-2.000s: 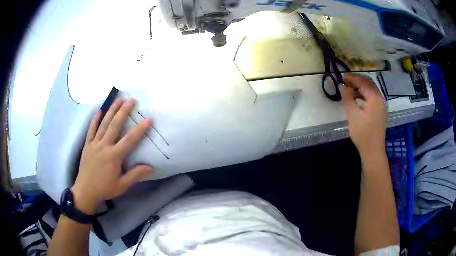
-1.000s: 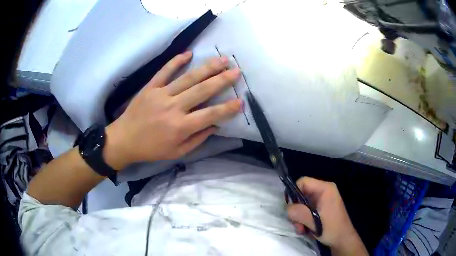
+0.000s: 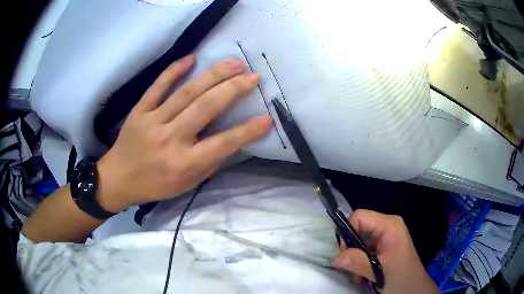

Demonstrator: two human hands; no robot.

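The garment panel [image 3: 345, 115] lies pale side up across the table edge and over the lap. Two short parallel stitch lines [image 3: 274, 77] run on it. The black fabric scissors [image 3: 307, 158] have their tips on the panel between the two lines; the blades look nearly closed. My right hand [image 3: 382, 247] grips their handle loops at the lower right. My left hand [image 3: 184, 129] lies flat on the panel, fingers spread, fingertips beside the left stitch line. A dark strip [image 3: 166, 60] crosses the panel above my left hand.
Dark metal machine parts [image 3: 488, 57] are at the upper right, above a yellowish stained machine bed [image 3: 459, 63]. The table's front edge [image 3: 477, 186] runs at right. A blue basket [image 3: 459, 229] stands below it, beside striped cloth pieces [image 3: 491, 252]. A dark cord hangs over the white-clothed lap.
My right hand has picked up the scissors from the table and brought them to the stitch lines. Since one second ago, the tips have shifted between the lines. The view has swung left.
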